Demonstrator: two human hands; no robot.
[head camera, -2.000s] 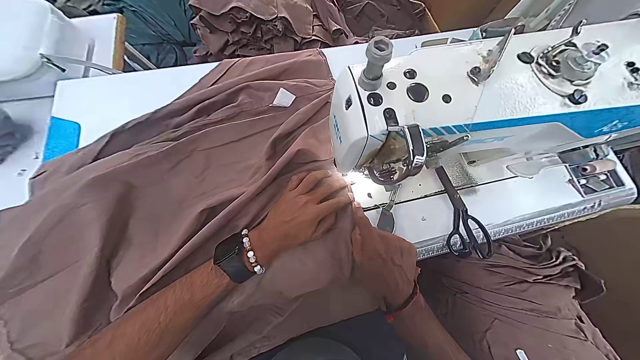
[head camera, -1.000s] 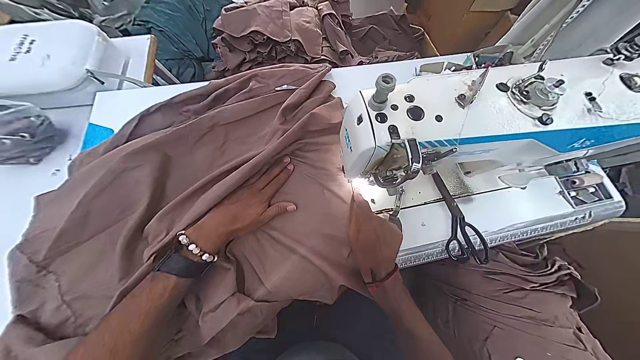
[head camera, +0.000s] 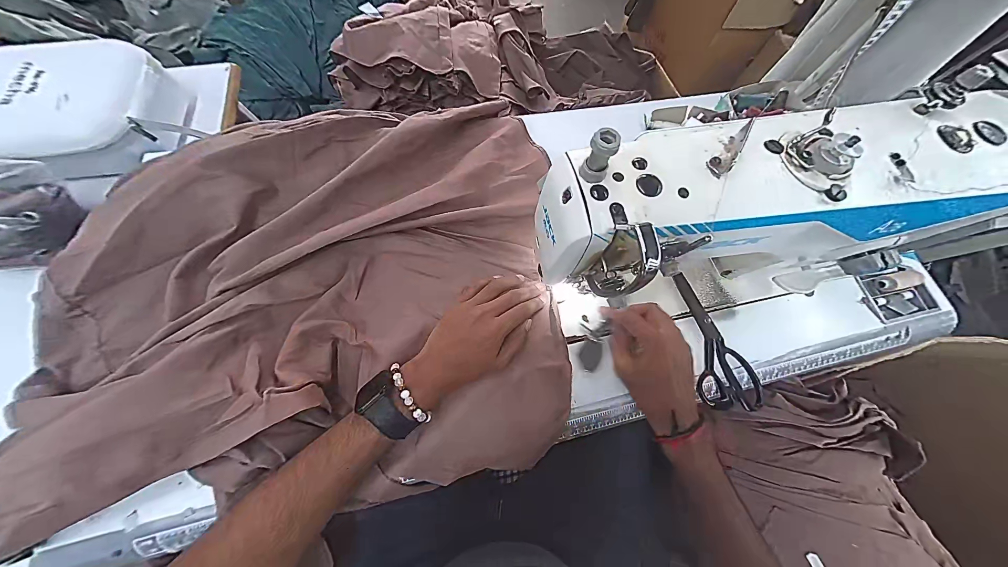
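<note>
A large piece of brown fabric (head camera: 299, 236) spreads over the left of the table, its right edge beside the needle area of a white and blue Jack sewing machine (head camera: 709, 205). My left hand (head camera: 480, 331) lies palm down on that cloth near the lit needle area, fingers pointing at the machine head. Off the cloth, my right hand (head camera: 650, 358) is curled just right of the needle area, close to the presser foot; whether its fingertips pinch something is not clear. Black-handled scissors (head camera: 720, 358) rest on the machine bed, right of my right hand.
Behind the table are heaped brown fabric pieces (head camera: 441, 59) and dark green cloth (head camera: 272, 55). More brown cloth (head camera: 819, 472) hangs at the lower right beside a cardboard box (head camera: 945, 409). Another white machine (head camera: 79, 98) stands at the upper left.
My right hand has left the fabric's right edge and moved up to beside the needle area. My left hand has slid across the cloth toward the machine head since one second ago.
</note>
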